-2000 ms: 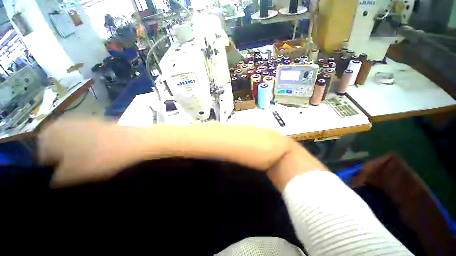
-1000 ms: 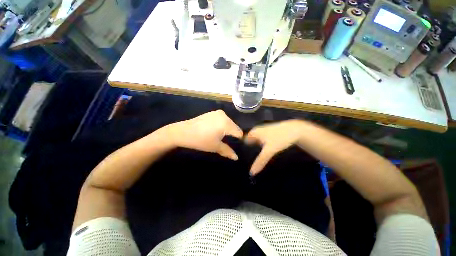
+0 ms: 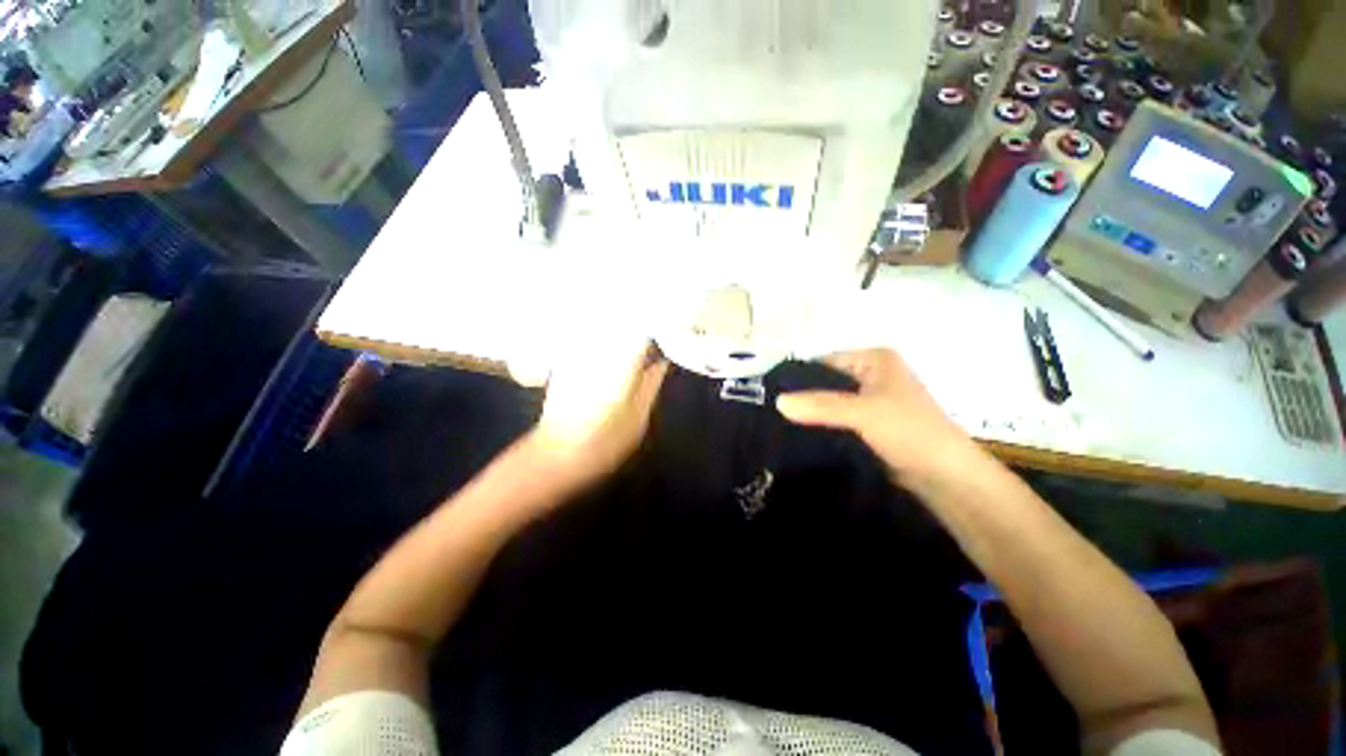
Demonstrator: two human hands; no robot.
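The black garment covers my lap and runs up over the machine bed, with a small silvery detail near its middle. The white JUKI machine head stands over it. The small silver clamp frame shows below the head, on the cloth. My left hand lies left of the clamp on the garment's edge, its fingertips at the cloth beside the head. My right hand holds the cloth right of the clamp, thumb on top and fingers partly hidden.
Black snips and a white pen lie right on the white table. Behind are a light blue thread cone, many spools and a control panel. A black heap is at left, a blue-edged container at right.
Both hands have moved from the lap up to the machine, one each side of the clamp. The garment now covers the bed end that was bare. The view has shifted closer to the head.
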